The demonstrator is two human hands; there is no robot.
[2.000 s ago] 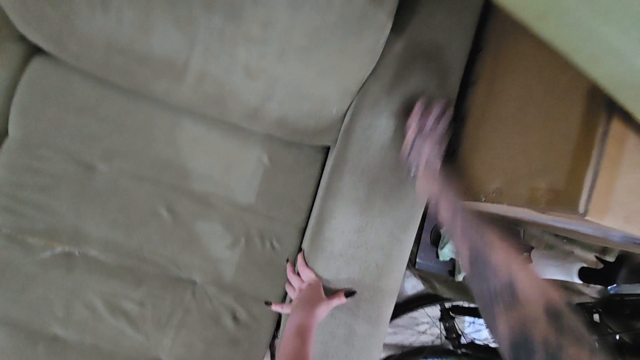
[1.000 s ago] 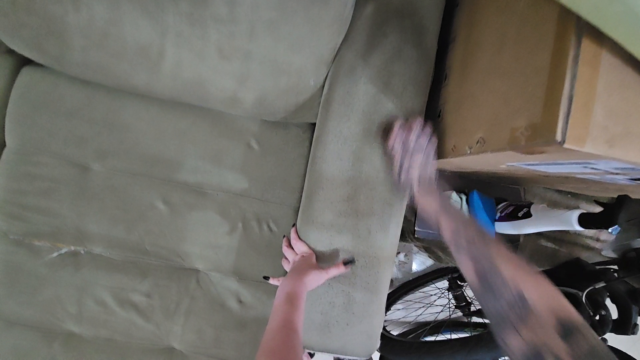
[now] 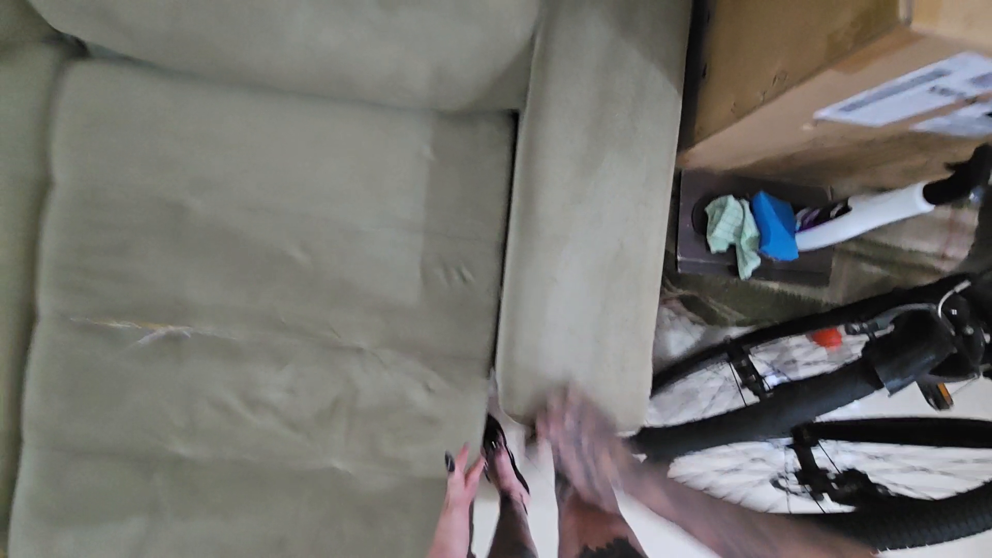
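A grey-green fabric sofa takes up the left and middle, with its seat cushion [image 3: 271, 271] wrinkled and torn at the left. Its padded armrest [image 3: 589, 232] runs down beside the seat. My right hand [image 3: 577, 442], blurred, is at the front end of the armrest and holds nothing that I can see; whether it touches the fabric is unclear. My left hand [image 3: 463, 480] is at the front right edge of the seat cushion, fingers apart, holding nothing visible.
A cardboard box [image 3: 790, 70] with labels stands right of the armrest. Below it, a green cloth [image 3: 732, 229] and a blue item [image 3: 775, 225] lie on a dark box. A bicycle [image 3: 814, 387] fills the lower right. My feet [image 3: 508, 465] are on the pale floor by the sofa.
My right hand has moved from the upper part of the armrest to its front end. My left hand has left the armrest's inner edge. The view has shifted, showing more of the bicycle and my feet.
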